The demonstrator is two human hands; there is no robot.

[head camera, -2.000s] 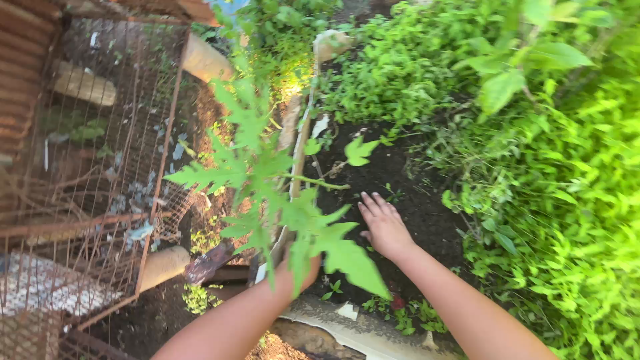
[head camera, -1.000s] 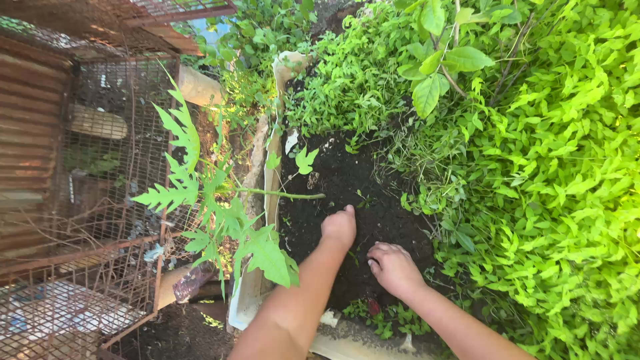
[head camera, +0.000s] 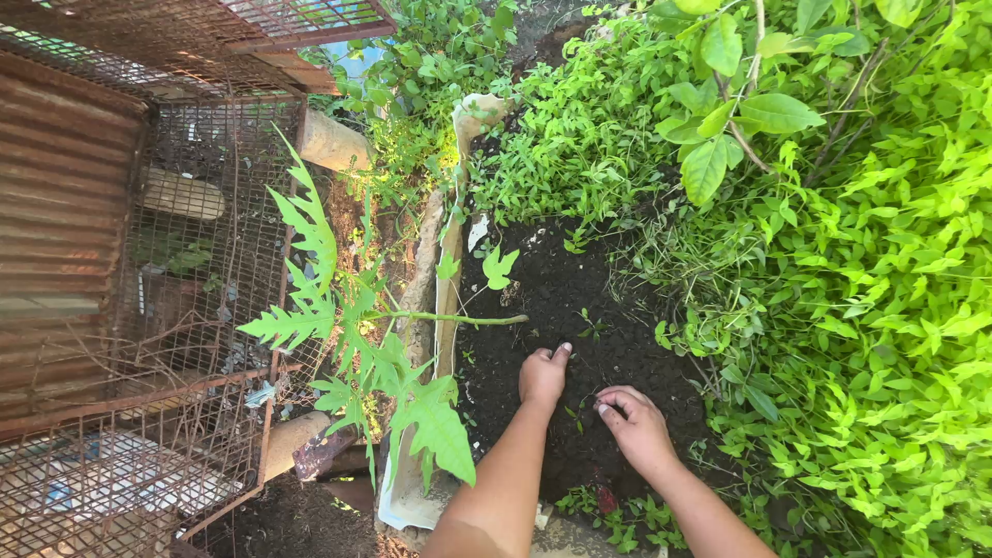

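Note:
Dark soil (head camera: 558,279) fills a patch between a pale trough-like edging and dense green plants. My left hand (head camera: 544,376) rests low over this soil with its fingers curled; whether it pinches anything is not visible. To its right, my right hand (head camera: 632,422) has thumb and fingertips close together near the soil, and I cannot tell if something small is between them. A small seedling (head camera: 575,417) stands between the hands, and another seedling (head camera: 593,324) grows just above the left hand. A young plant with lobed leaves (head camera: 442,422) leans left, its stem (head camera: 465,318) rising from the soil.
The pale edging (head camera: 446,333) runs along the soil's left side. Beyond it stands a rusty wire-mesh cage (head camera: 194,310) with corrugated metal sheet (head camera: 62,209). Thick bright foliage (head camera: 876,325) covers the right, and a leafy branch (head camera: 732,116) hangs at the upper right.
Two seconds ago my left hand was behind the lobed leaves by the edging; it moved right onto the soil. My right hand, earlier spread flat on the soil, now has its fingers drawn together.

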